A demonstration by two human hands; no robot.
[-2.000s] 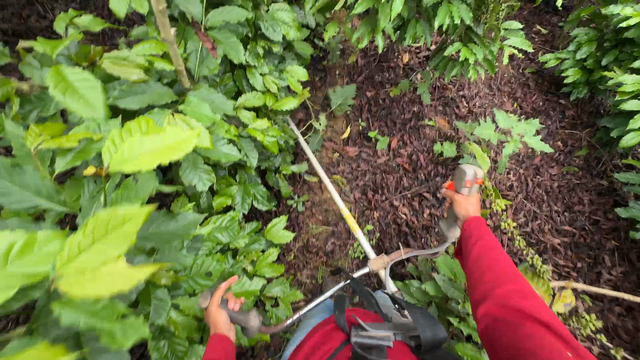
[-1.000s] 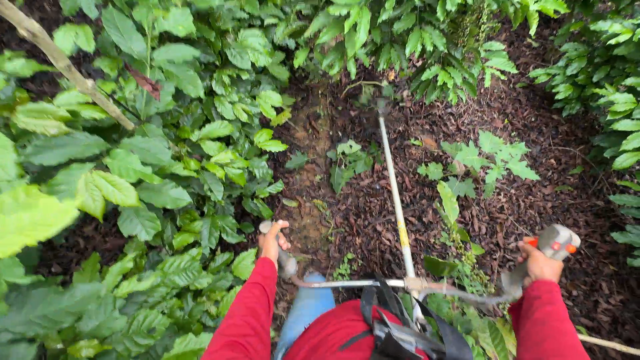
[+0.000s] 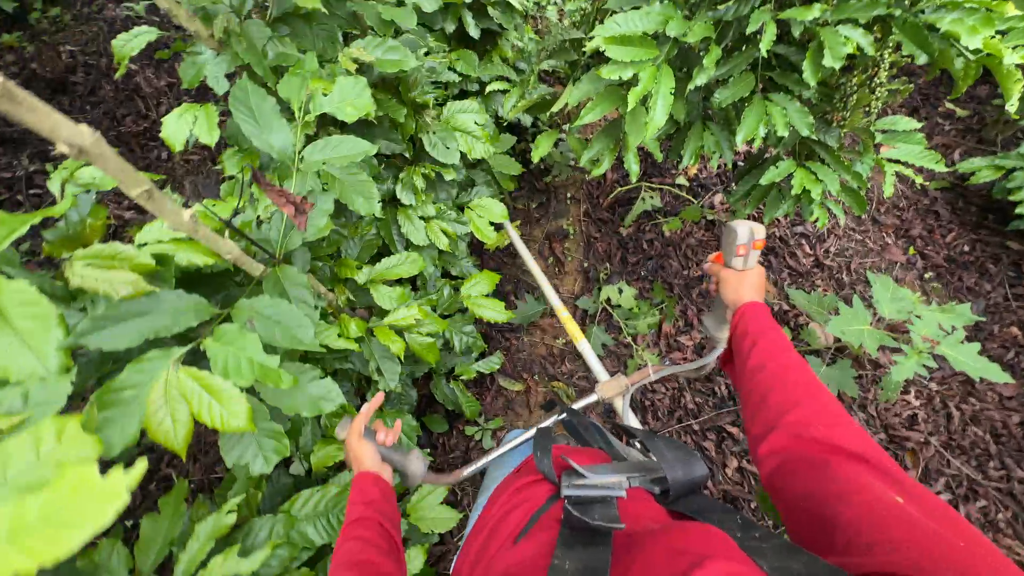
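Note:
A brush cutter's pale shaft [image 3: 538,262] with a yellow band runs forward and left from my waist; leaves hide its far end. Its bicycle-type handlebar [image 3: 500,450] crosses the shaft at a clamp [image 3: 613,387]. On the right, my right hand [image 3: 738,282] is closed around the control grip [image 3: 744,240], which has orange parts. At the left end, my left hand [image 3: 370,438] rests against the grey grip [image 3: 404,462] with its fingers partly lifted, thumb side around it. Black harness straps [image 3: 588,520] cross my red shirt.
Dense leafy bushes [image 3: 336,176] fill the left side. A bare diagonal branch [image 3: 144,188] crosses there. More foliage [image 3: 664,88] hangs at the top right. A lobed-leaf plant [image 3: 908,328] grows from the leaf litter [image 3: 904,448] at right.
The shaft has swung from pointing slightly right of my body a second ago to the left, its far end now among leaves. My right hand has moved forward, my left hand back. The view has shifted.

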